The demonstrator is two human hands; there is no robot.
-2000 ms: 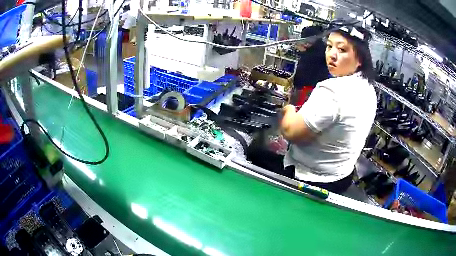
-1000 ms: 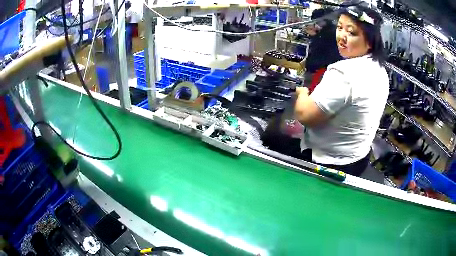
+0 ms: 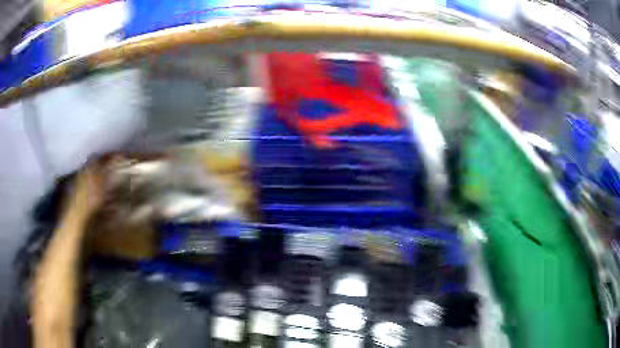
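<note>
The view is strongly blurred. Several black lock panel housings (image 3: 386,275) stand side by side at the bottom, with silver-white discs (image 3: 347,316) on them. White square pads (image 3: 228,329) show below some discs. My left forearm rises along the left edge, and my left hand (image 3: 100,173) is at a brown parts carton (image 3: 122,242) with whitish and reddish contents. Blur hides its fingers and anything in them. My right hand is not in view.
Blue stacked crates (image 3: 333,180) with a red plastic piece (image 3: 340,92) on top stand behind the housings. Blue screw bins (image 3: 194,238) lie behind the housings. The green conveyor belt (image 3: 544,272) runs along the right. A tan shelf edge (image 3: 306,27) crosses the top.
The view has swung from the conveyor and the other worker to the bench. The housings and crates are now central, and my left arm has come into view.
</note>
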